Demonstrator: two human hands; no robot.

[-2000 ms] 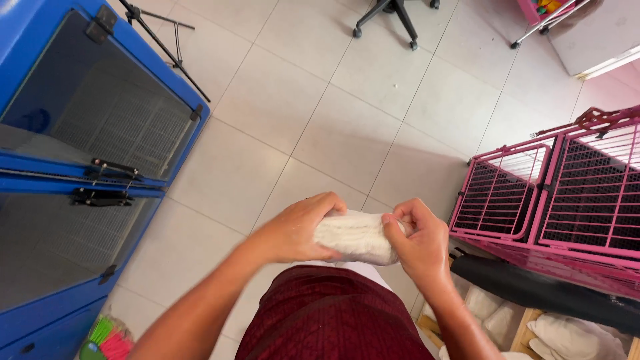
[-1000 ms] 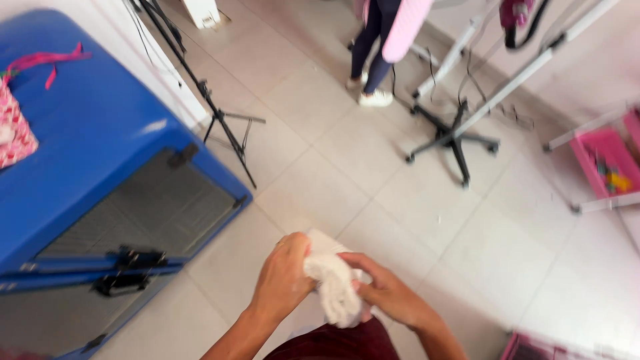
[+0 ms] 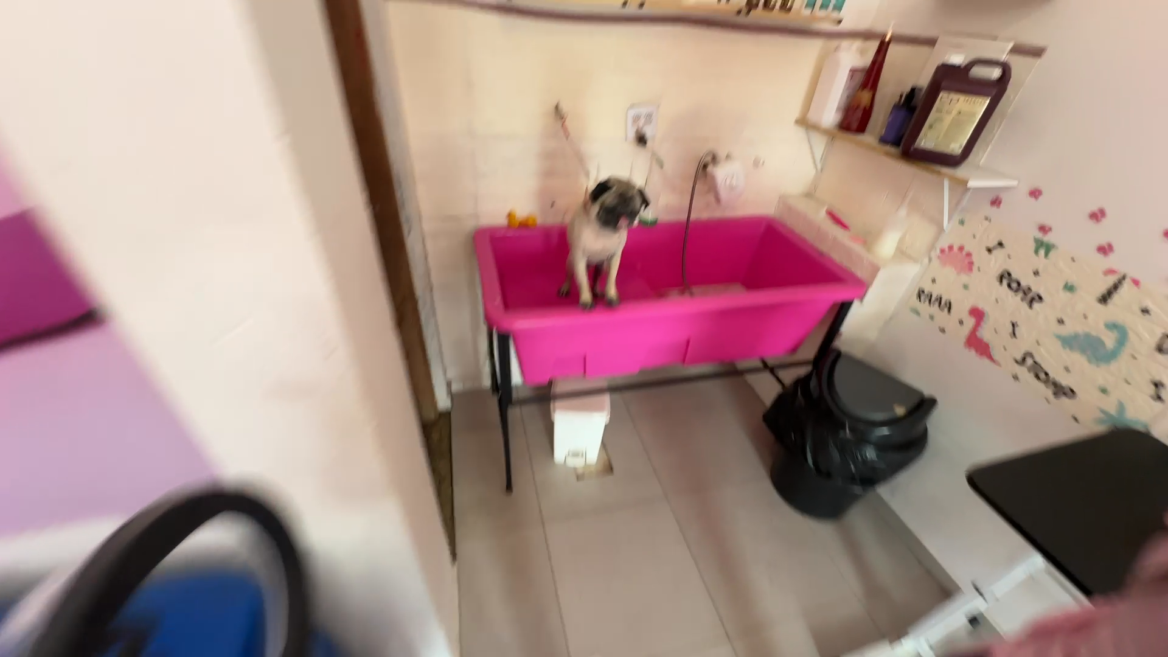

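Neither of my hands shows in the head view at this moment, and the white cloth is out of view too. A pug [image 3: 599, 239] stands in a bright pink wash tub [image 3: 675, 324] on black legs, its front paws on the near rim. Behind it a thin dark hose [image 3: 691, 214] hangs from a white wall-mounted unit [image 3: 727, 180] into the tub. A yellow toy [image 3: 521, 219] sits at the tub's back left edge.
A wall edge [image 3: 301, 301] stands close on the left. Below the tub is a white pedal bin [image 3: 579, 429]; a black lidded bin [image 3: 844, 429] stands right of it. A black tabletop [image 3: 1086, 497] juts in at lower right. A shelf [image 3: 903, 155] holds bottles and a brown jug [image 3: 958, 114].
The view has swung from the blue cages to the pink tub with the pug. Both hands, which held a white cloth in the earlier frames, have left the view.
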